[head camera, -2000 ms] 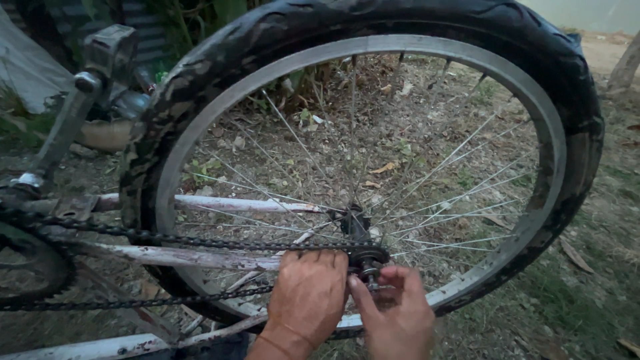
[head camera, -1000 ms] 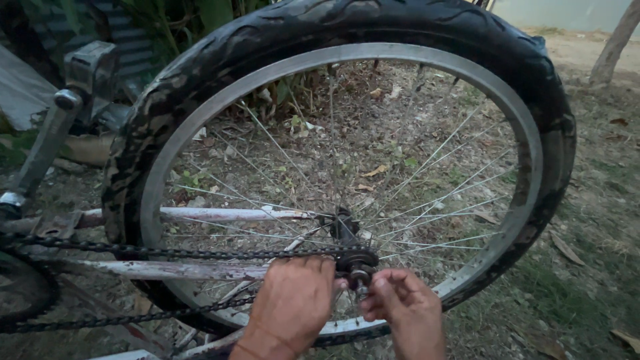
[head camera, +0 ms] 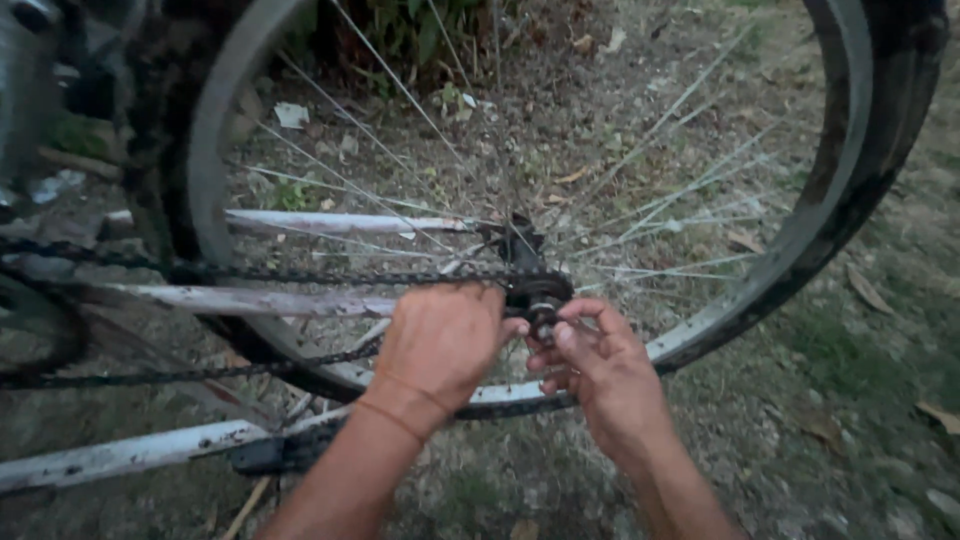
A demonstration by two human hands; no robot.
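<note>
A bicycle's spoked rear wheel stands beside its white, worn frame tube. My left hand is closed around the dropout end of that tube, next to the sprocket; its curled fingers are mostly hidden. The thumb and fingertips of my right hand pinch the axle nut on the axle end. The chain runs from the chainring to the sprocket, its upper run passing just above my left hand. Behind the sprocket is the dark hub.
Below the chain lies another white frame tube, with a black part near its end. A crank arm and pedal are blurred at the upper left. Dirt ground with dry leaves surrounds the wheel, and green plants grow behind it.
The view has moved closer to the hub. Both hands stay at the axle, and the fingers of my right hand have shifted around its end.
</note>
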